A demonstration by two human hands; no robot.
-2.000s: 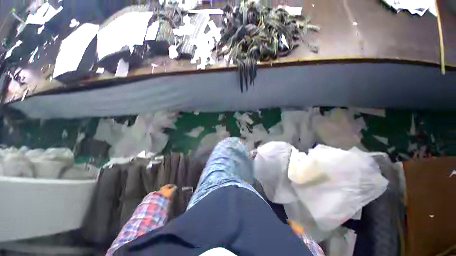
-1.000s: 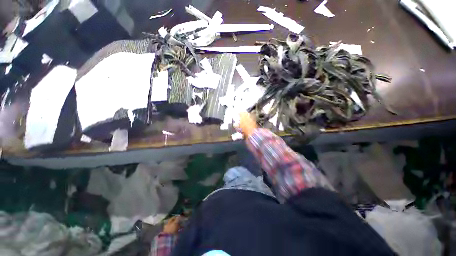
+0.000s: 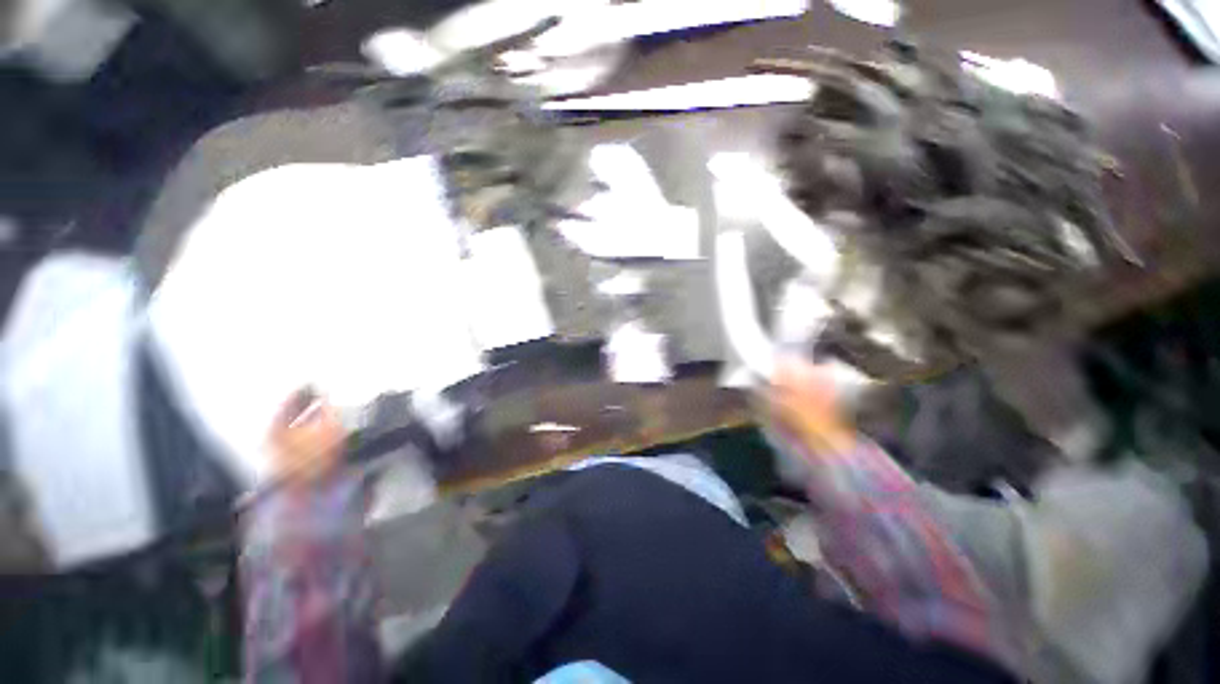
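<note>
A large white paper pattern piece (image 3: 321,281) lies on a stack of cut fabric panels (image 3: 254,138) at the left. My left hand (image 3: 308,434) is at the lower edge of this paper; blur hides whether it grips anything. My right hand (image 3: 805,394) is at the table's front edge, beside white paper scraps (image 3: 743,287) and the tangled heap of fabric strips (image 3: 950,187). It is blurred too, and its fingers cannot be made out.
Another white-topped stack (image 3: 83,401) lies at the far left. Small cut parts with paper bits (image 3: 636,221) lie in the middle, with long white paper strips (image 3: 682,94) behind. Pale sheeting (image 3: 1117,561) lies below the table at the right.
My left hand has risen from below the table to the large white paper. My right hand stays near the scraps. The view has moved closer to the table and is more blurred.
</note>
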